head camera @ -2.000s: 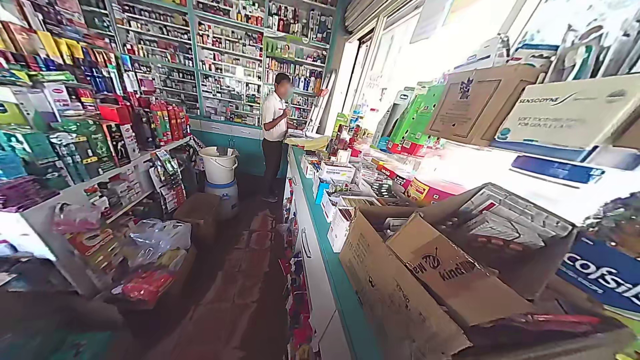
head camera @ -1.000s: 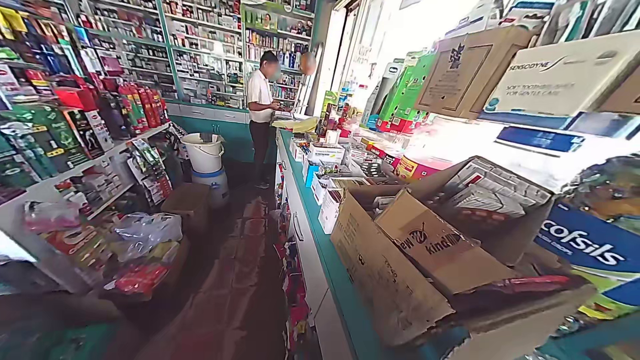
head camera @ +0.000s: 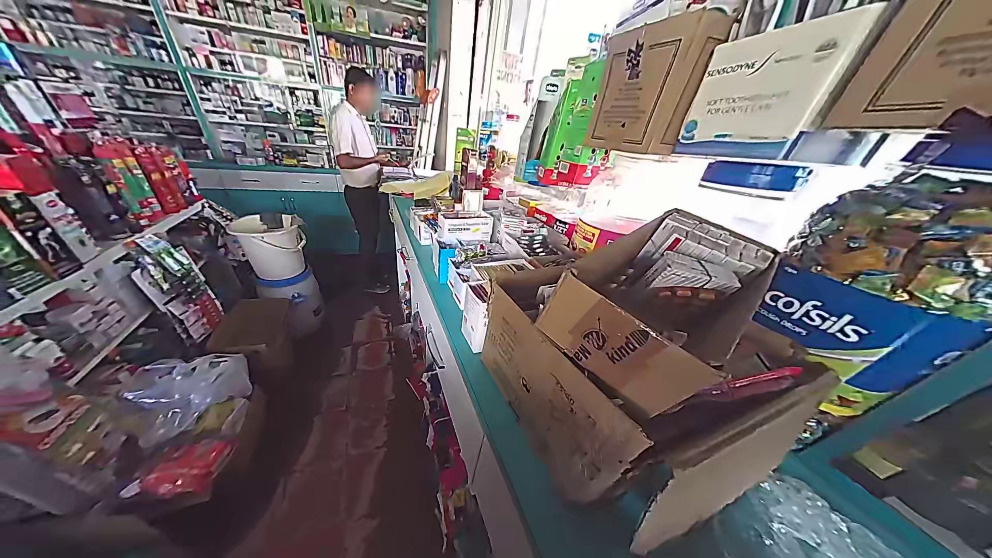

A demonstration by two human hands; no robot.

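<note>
Neither of my hands shows in the head view. Closest to me on the right, an open cardboard box [head camera: 566, 395] with raised flaps stands on the teal-edged counter [head camera: 496, 422]. Inside it lie stacked small white cartons [head camera: 690, 267] and a red item [head camera: 756, 382]. Behind the box is a blue Cofsils container [head camera: 837, 318] with wrapped pieces above it. Small medicine boxes [head camera: 465, 226] line the counter farther along.
At the counter's far end stands a person [head camera: 360, 147] in a white shirt. A white bucket [head camera: 267, 244], a brown carton [head camera: 252, 333] and plastic bags [head camera: 190, 395] flank the tiled aisle [head camera: 349, 434] on the left. Stocked shelves [head camera: 248, 70] cover the back wall.
The person at the far end has turned toward the counter, hands now over its end. The view has shifted, with the open box appearing farther left.
</note>
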